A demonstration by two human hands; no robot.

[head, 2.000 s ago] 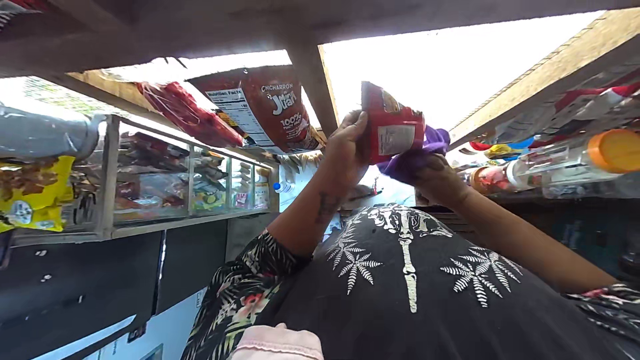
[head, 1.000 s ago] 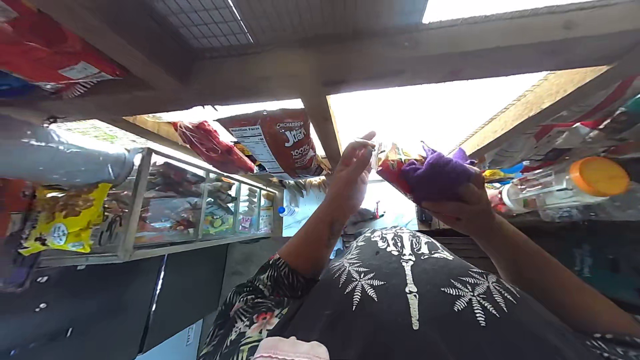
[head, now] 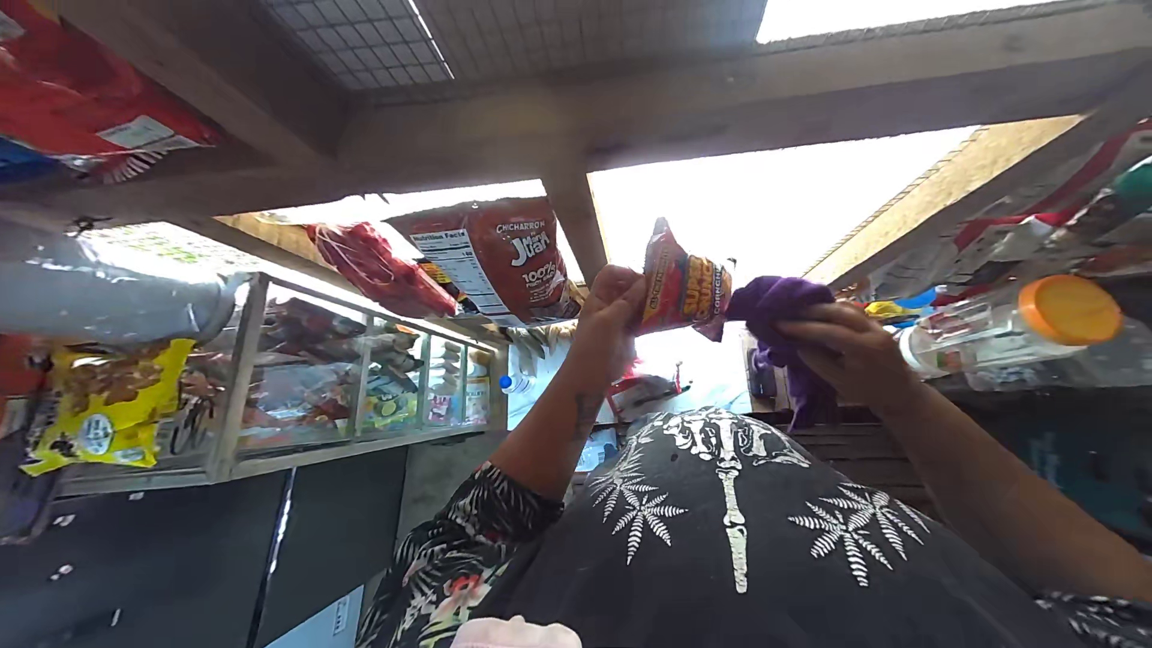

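My left hand [head: 616, 315] grips the left side of a red snack bag [head: 686, 286], whose front with yellow lettering faces the camera. Bunched in my right hand [head: 832, 346] is a purple cloth [head: 781, 310], its upper part against or very close to the bag's right edge and its lower end hanging down. Both hands are raised in front of my chest. Behind and left of my left hand hangs a brown-red chicharron bag [head: 504, 261].
Left stands a framed glass display case [head: 306, 378] of packets, with a yellow snack bag [head: 112, 405] near it. Clear jars, one with an orange lid [head: 1069, 310], lie at right. A wooden beam [head: 630, 108] and wire mesh [head: 540, 36] are overhead.
The snack bag now shows its lettered front; two seconds ago its back label showed. My left hand, apart from the bag one second ago, now holds it. The cloth has moved to its right side.
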